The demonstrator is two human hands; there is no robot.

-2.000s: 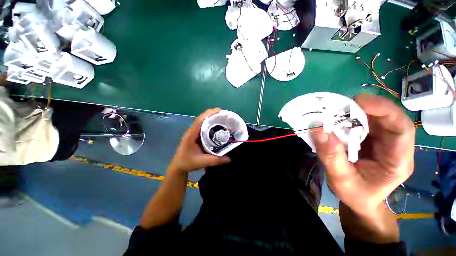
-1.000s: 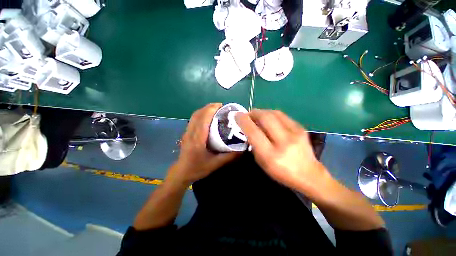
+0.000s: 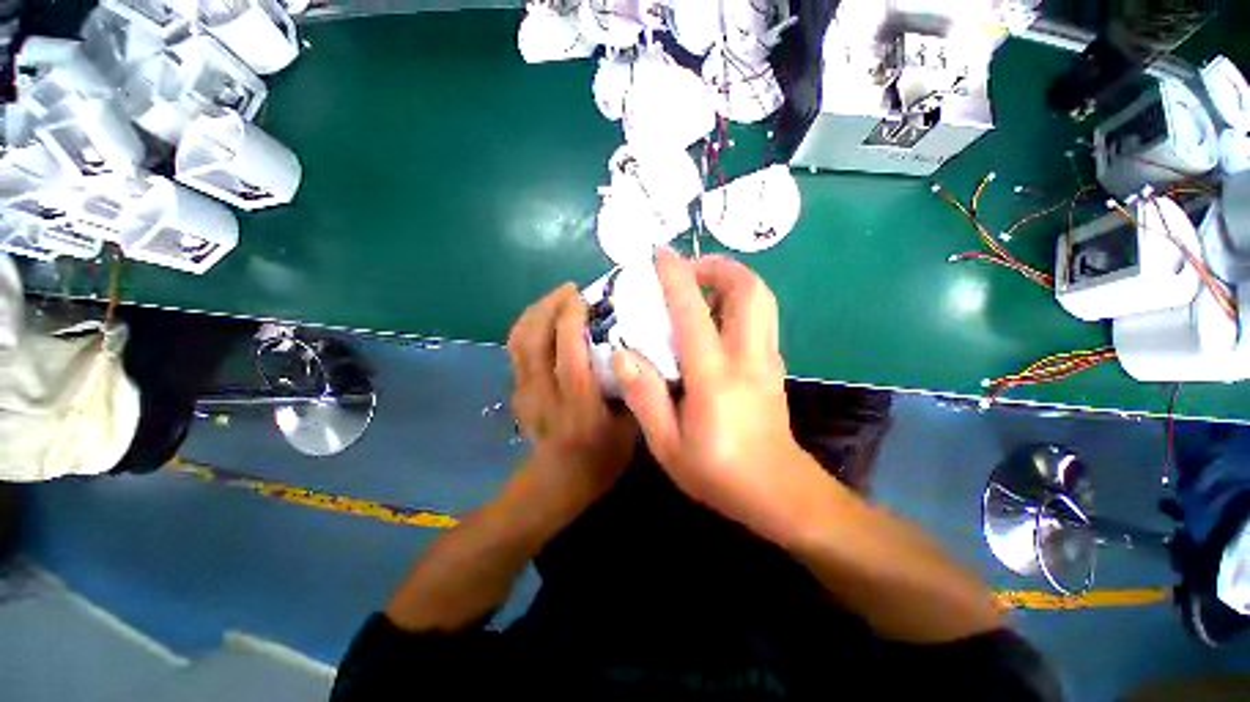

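Observation:
My left hand (image 3: 569, 377) grips the white housing from its left side, near the bench's front edge. My right hand (image 3: 727, 370) holds a white end cover (image 3: 640, 313) at the housing's open end, with fingers and thumb on it. A dark gap with dark parts shows between cover and housing on the left, so the cover looks tilted. The housing itself is mostly hidden by the cover and my hands. The lead wires of this cover cannot be seen.
White housings (image 3: 236, 158) are piled at left on the green bench (image 3: 411, 165). Wired covers (image 3: 751, 209) lie at the centre back beside a grey-white metal box (image 3: 898, 137). Housing units (image 3: 1127, 261) with coloured wires stand at right. Stools (image 3: 1039, 514) and other people's clothing (image 3: 62, 391) show at both sides.
My right hand has brought the cover left to the housing. The cover's inner side with its posts was in view inside the opening; now its white plate lies over it.

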